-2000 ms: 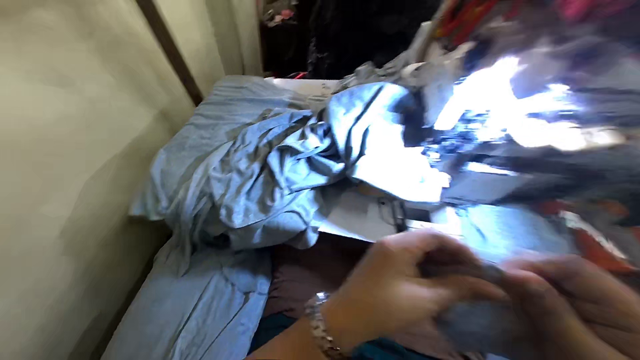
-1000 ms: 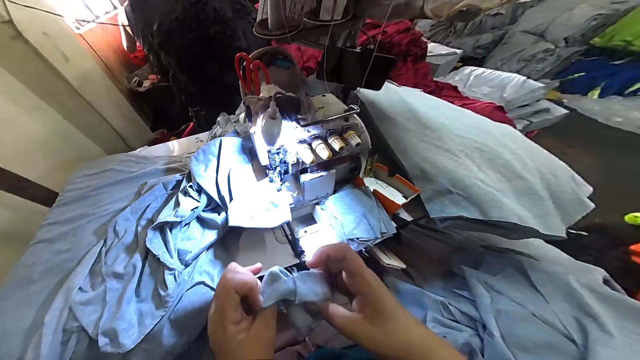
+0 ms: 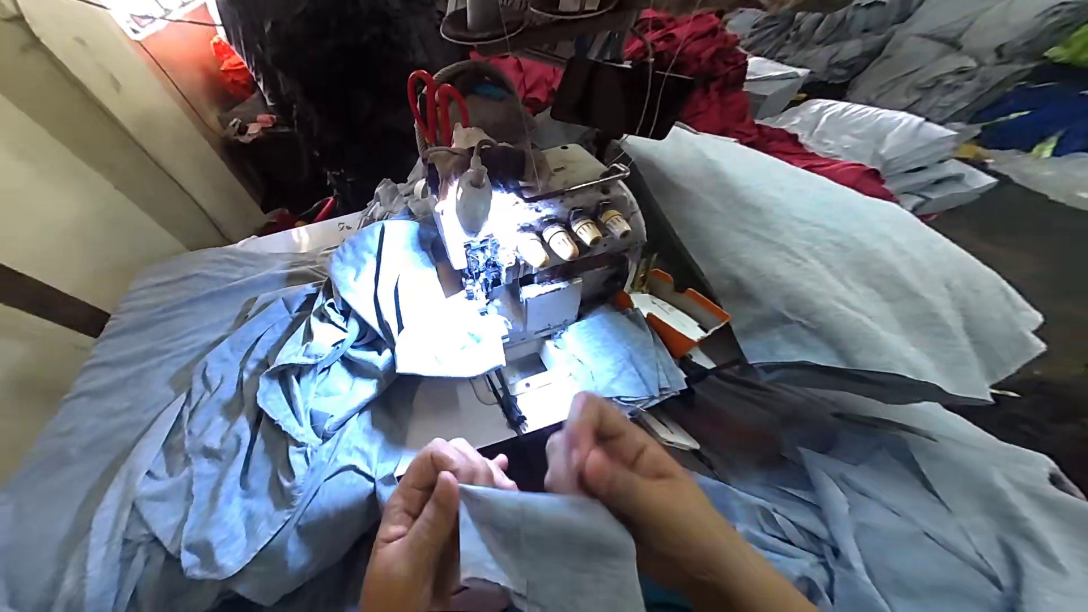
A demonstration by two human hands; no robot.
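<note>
Between my hands hangs a small piece of light grey-blue fabric (image 3: 552, 544). My left hand (image 3: 429, 510) pinches its upper left corner between thumb and fingers. Near its upper right edge is my right hand (image 3: 625, 476), slightly blurred, with its fingers curled; whether they grip the cloth is unclear. Beyond both hands stands an overlock sewing machine (image 3: 544, 212) with its lamp lit. A larger blue-grey cloth (image 3: 374, 280) lies at its needle area and spreads left. Small cut fabric pieces (image 3: 620, 353) are stacked right of the presser area.
Red-handled scissors (image 3: 438, 110) stand upright behind the machine. An open orange box (image 3: 680, 314) sits to its right. Large light fabric panels (image 3: 833, 263) cover the right side, with dark red cloth (image 3: 714, 93) behind. A wall (image 3: 76, 170) bounds the left.
The small fabric, bunched between my fingers a second ago, now hangs spread out below my hands. My right hand has risen off its right side. The view swung right from the earliest frame.
</note>
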